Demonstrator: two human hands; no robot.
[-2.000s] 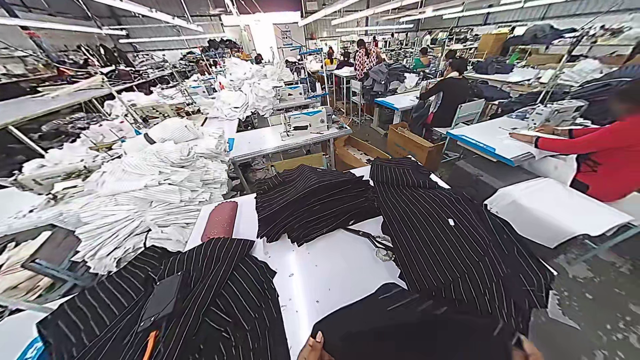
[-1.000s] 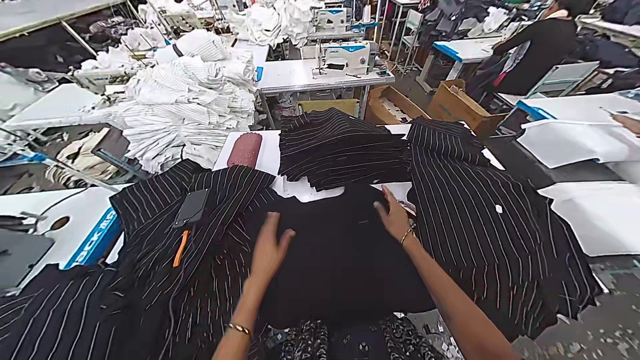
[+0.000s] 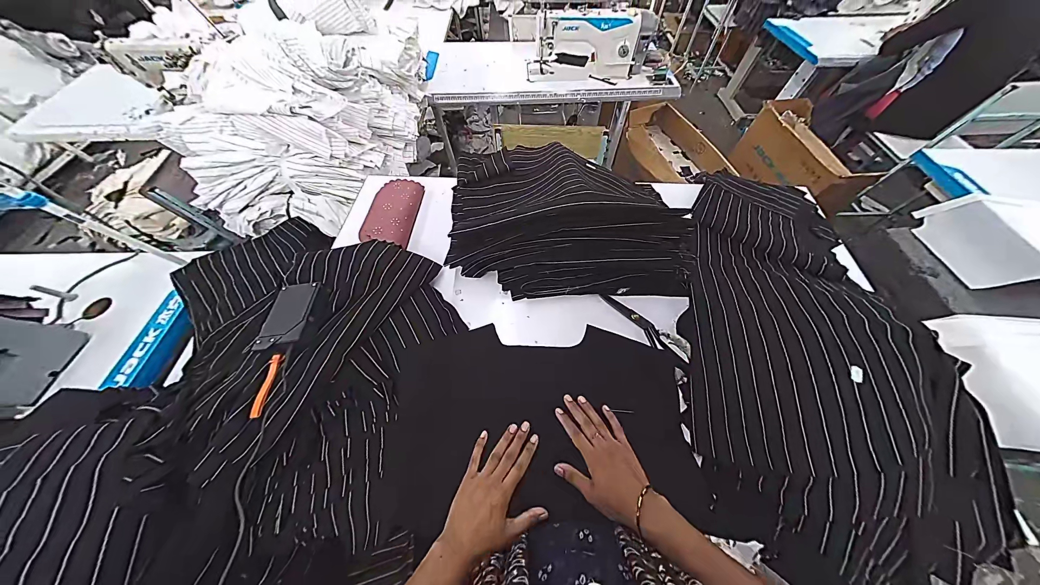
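A plain black cut fabric panel (image 3: pixel 520 374) with a notched top edge lies spread over the white table (image 3: pixel 487 313) in front of me. My left hand (image 3: pixel 491 487) rests flat on its lower middle, fingers apart. Just right of it, my right hand (image 3: pixel 601 459) also presses flat on the panel, a bangle at the wrist. Beyond the panel is a stack of black pinstriped pieces (image 3: pixel 569 227), with dark-handled scissors (image 3: pixel 642 321) partly visible below it. More pinstriped pieces lie to the right (image 3: pixel 804 349) and left (image 3: pixel 341 301).
On the left pile lie a black device (image 3: pixel 288 313) and an orange strip (image 3: pixel 266 386). A pink patterned case (image 3: pixel 392 213) stands near the table's far left corner. Beyond are a white fabric heap (image 3: pixel 301 106), a sewing machine (image 3: pixel 589 45) and cardboard boxes (image 3: pixel 788 154).
Both hands have moved down from the panel's upper part, closer to me and nearer each other. Two seconds ago the panel lay lower in view, its far edge not spread flat. The view has tilted downward.
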